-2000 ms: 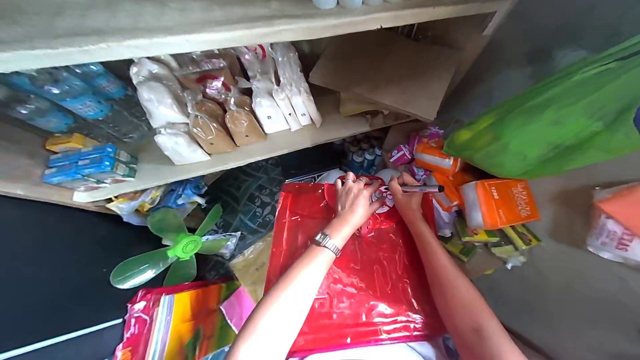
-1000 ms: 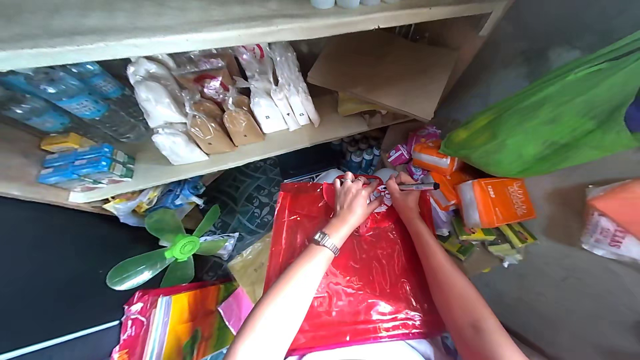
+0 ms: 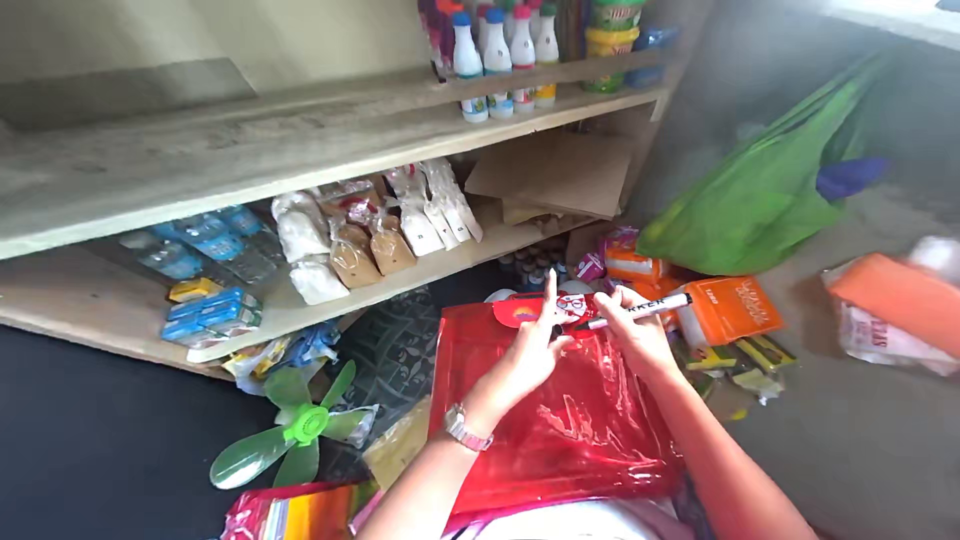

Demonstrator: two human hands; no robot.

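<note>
A red transparent plastic envelope (image 3: 555,420) lies on my lap, with a printed flap at its top edge. My right hand (image 3: 634,330) holds a white marker (image 3: 649,309), its dark writing tip pointing left over the flap. My left hand (image 3: 536,337) rests beside the flap with its index finger raised; a small black piece, perhaps the marker's cap, shows by its fingers. Whether the left hand grips that piece is unclear. A watch (image 3: 466,429) is on the left wrist.
A wooden shelf (image 3: 480,259) ahead holds bagged goods (image 3: 375,247) and water bottles (image 3: 217,240). A green fan (image 3: 307,425) stands left. Orange packs (image 3: 731,307) and a hanging green bag (image 3: 750,202) are right. Another stuffed red envelope (image 3: 300,514) lies lower left.
My left index finger has lifted off the envelope's top, and that hand has opened somewhat. The marker remains in my right hand. The view has tilted up, showing the upper shelf's bottles.
</note>
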